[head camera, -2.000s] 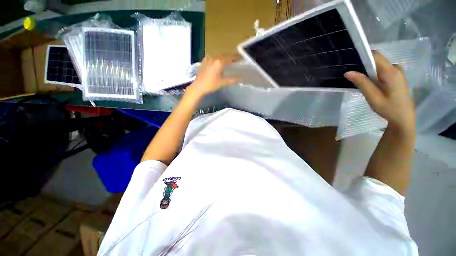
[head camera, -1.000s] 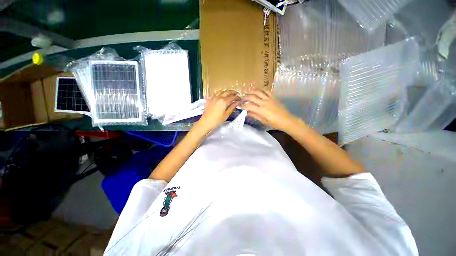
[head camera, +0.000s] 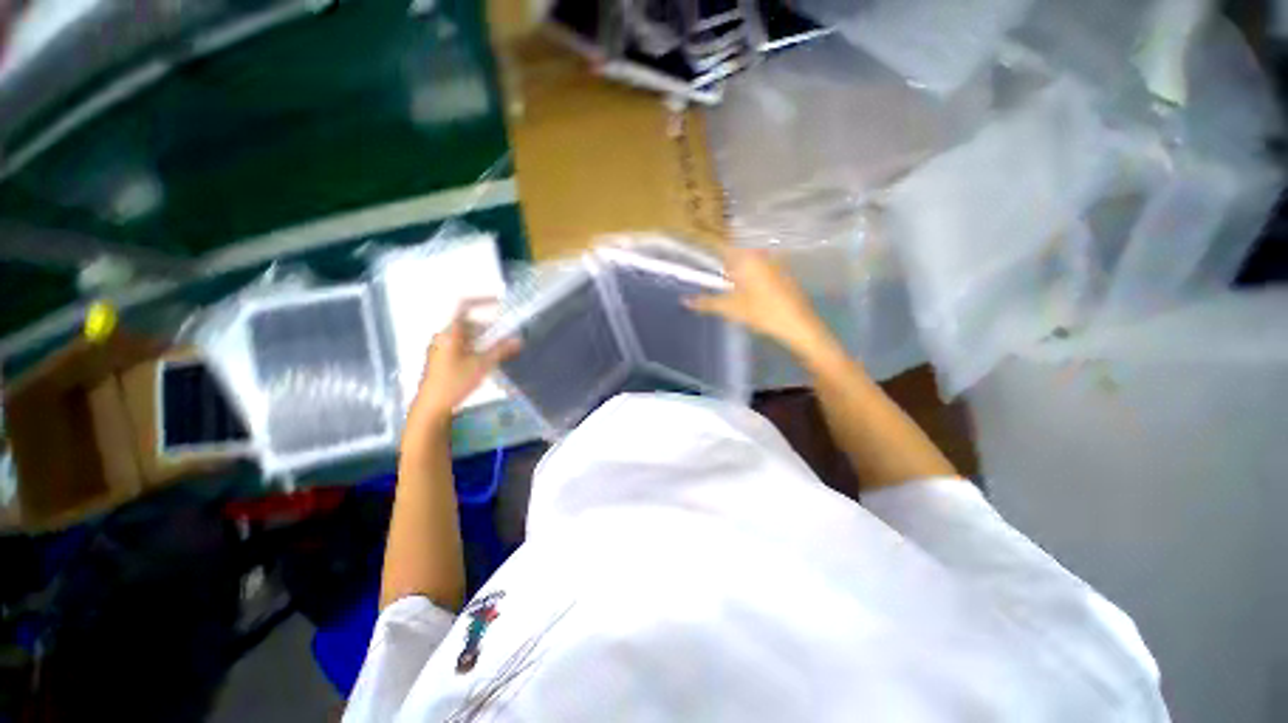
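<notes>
Two bagged panels, a left one (head camera: 572, 346) and a right one (head camera: 678, 322), are held side by side in front of my body, their dark faces showing through clear plastic. They meet at a slant. My left hand (head camera: 459, 360) grips the outer edge of the left one. My right hand (head camera: 756, 300) grips the upper outer edge of the right one. The image is blurred, so finger details are unclear.
More bagged panels (head camera: 322, 370) lie on the green bench at left, beside a small open carton (head camera: 64, 438). A cardboard sheet (head camera: 593, 156) lies ahead, with panels (head camera: 678, 43) at its far end. Cloudy plastic bags (head camera: 1003, 212) are at right.
My hands have moved from close together to apart, now holding two bagged panels between them. The view has shifted, showing more panels at the far end of the cardboard.
</notes>
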